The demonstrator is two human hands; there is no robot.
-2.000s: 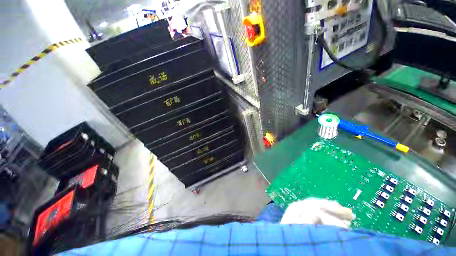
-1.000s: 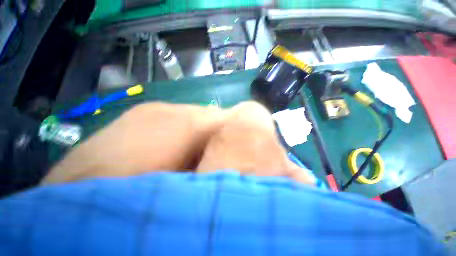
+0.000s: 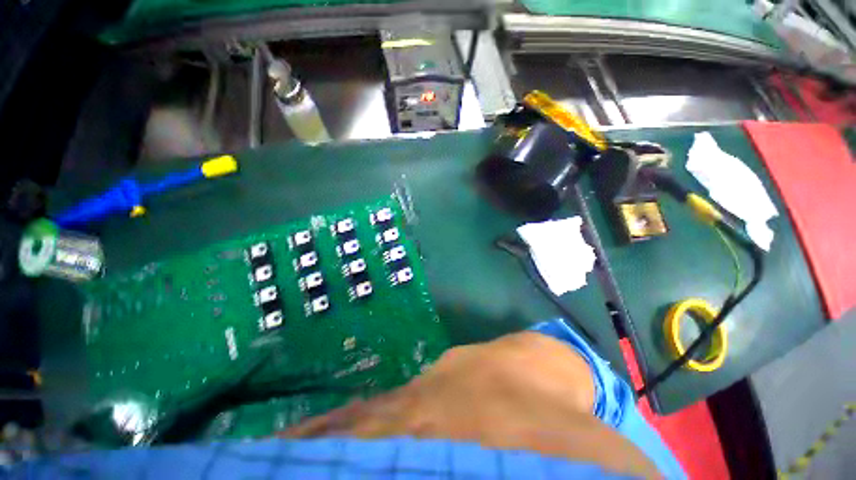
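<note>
A large green circuit board (image 3: 188, 347) lies at the left and centre, with several black and silver-white transistors (image 3: 312, 279) in rows near its right end. My bare right hand (image 3: 441, 398) extends from the blue cuff at the lower right over the board's lower right part. My fingers are hidden by the blue checked garment at the bottom edge, so their grip does not show. My left hand is not in view. A blurred dark streak and a white bright patch lie over the board's lower left; I cannot tell what they are.
A solder spool (image 3: 64, 255) and blue solder sucker (image 3: 141, 195) are behind the board. A soldering station (image 3: 424, 98) and bottle (image 3: 298, 111) stand farther back. Right: black cylinder (image 3: 533, 167), tip cleaner (image 3: 643, 220), white wipes (image 3: 560, 253), yellow tape roll (image 3: 672, 336), cable, black slim tools, red mat (image 3: 798, 178).
The view swung from the floor trays to the bench. My right hand has moved down and right, uncovering the board's transistors. The white-gloved hand seen two seconds ago is out of view.
</note>
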